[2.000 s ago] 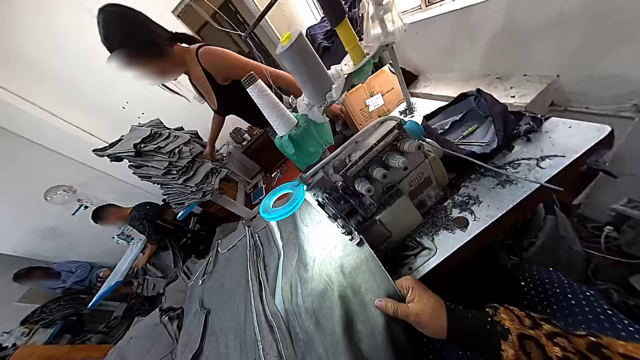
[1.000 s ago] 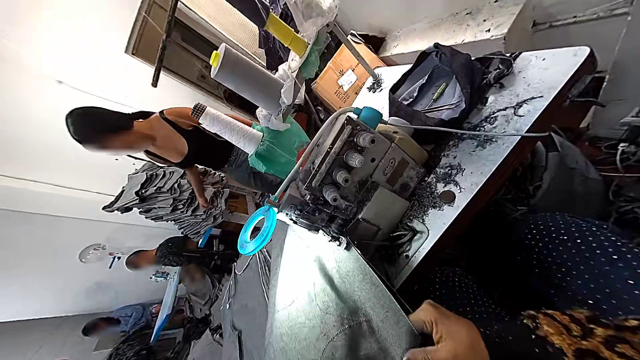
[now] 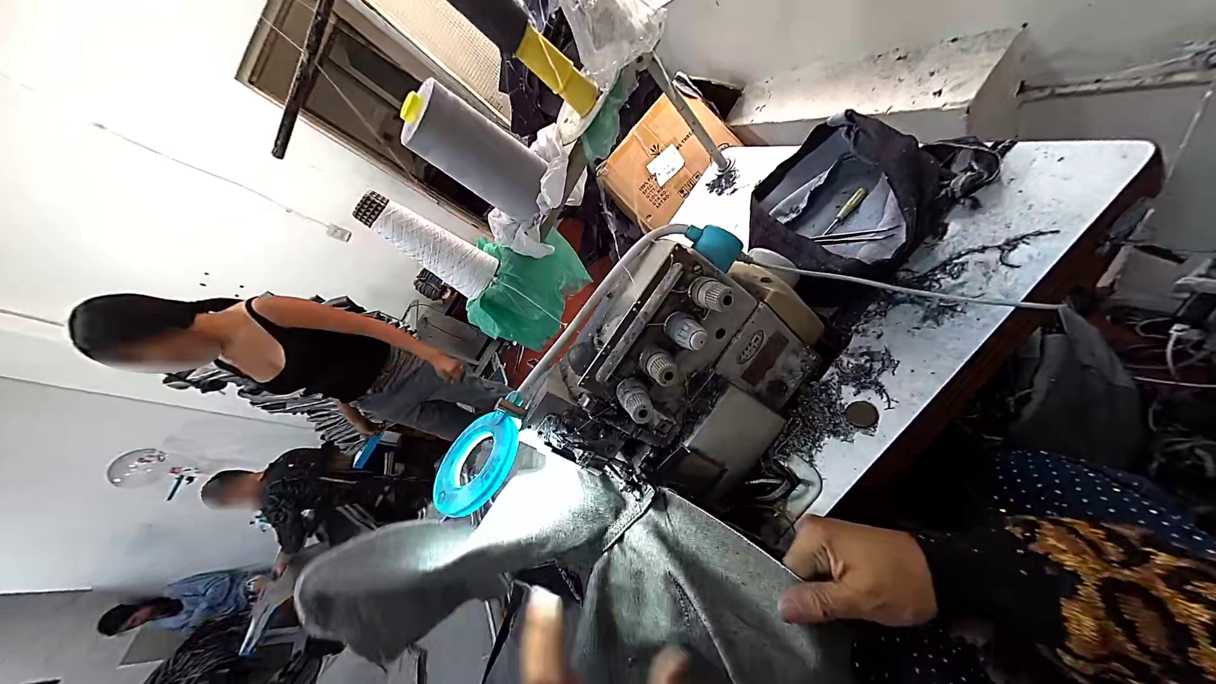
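Grey denim fabric (image 3: 665,589) drapes from the needle area of an overlock sewing machine (image 3: 684,351), with folds and a seam showing. My right hand (image 3: 855,575) comes in from the right and pinches the fabric's edge between thumb and fingers, below the machine. At the bottom edge, my left hand (image 3: 579,646) shows only as blurred fingertips in front of the fabric; its hold cannot be made out. A blurred part of the cloth (image 3: 380,579) bulges out to the left. The blue ring lamp (image 3: 478,464) lights the fabric beside the needle area, which is partly hidden.
Lint and thread scraps lie on the white machine table (image 3: 1064,209). A dark cloth holder (image 3: 845,199) with a yellow-handled tool (image 3: 848,207) and a cardboard box (image 3: 665,161) sit behind the machine. Thread cones (image 3: 475,152) stand beyond. Several people (image 3: 313,347) are at the left.
The fabric, fairly flat earlier, is now folded and raised on the left. Blurred fingertips have come into view at the bottom. The standing person has turned from the stacked cloth. The view has tilted.
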